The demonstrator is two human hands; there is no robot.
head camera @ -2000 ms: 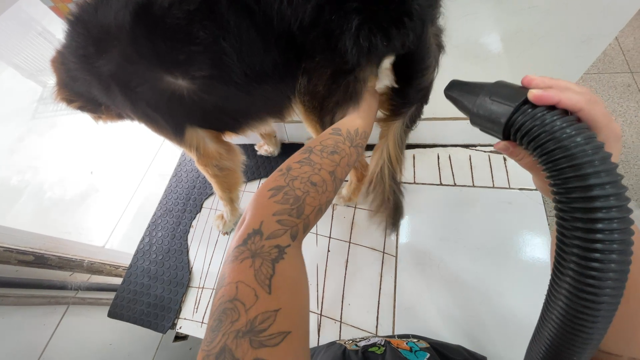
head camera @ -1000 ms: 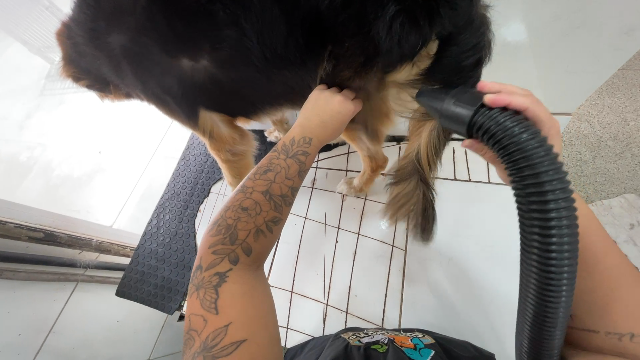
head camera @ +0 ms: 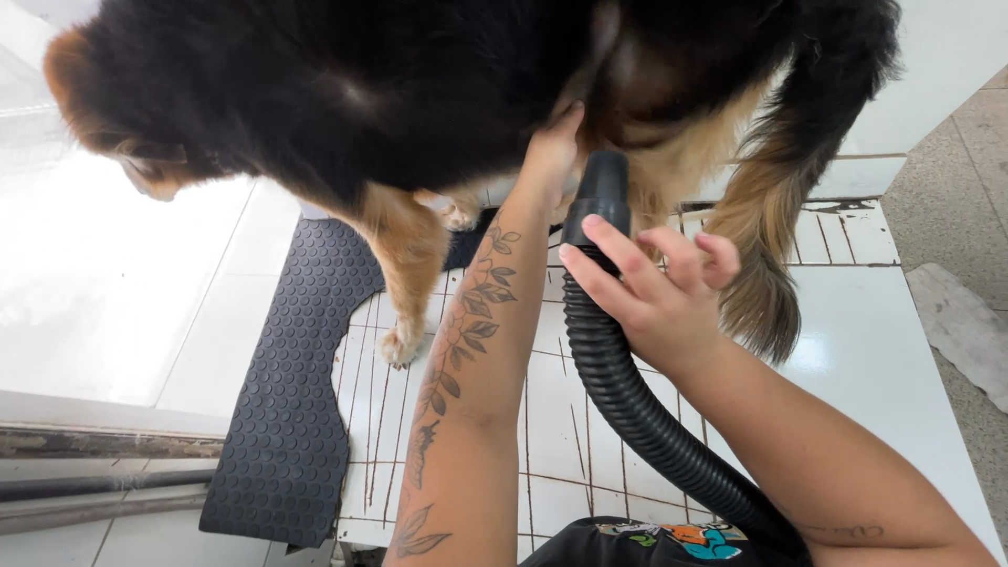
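A black and tan long-haired dog stands side-on, its head at the left and its bushy tail hanging at the right. My left hand reaches up to the belly and flank just ahead of the hind leg; its fingers are partly hidden by fur. My right hand is around the collar of a black ribbed dryer hose, some fingers lifted off. The hose's tapered nozzle points up at the fur, right beside my left hand. The hose curves down past my right forearm.
Under the dog is a white tiled surface with dark joints. A black studded rubber mat with a wavy edge lies at the left. Pipes run along the lower left. A pale cloth-like piece lies on the speckled floor at the right.
The nozzle has swung from the tail side at the right to the belly, now pointing upward. My left hand, earlier a closed fist near the hind leg, now reaches higher on the flank.
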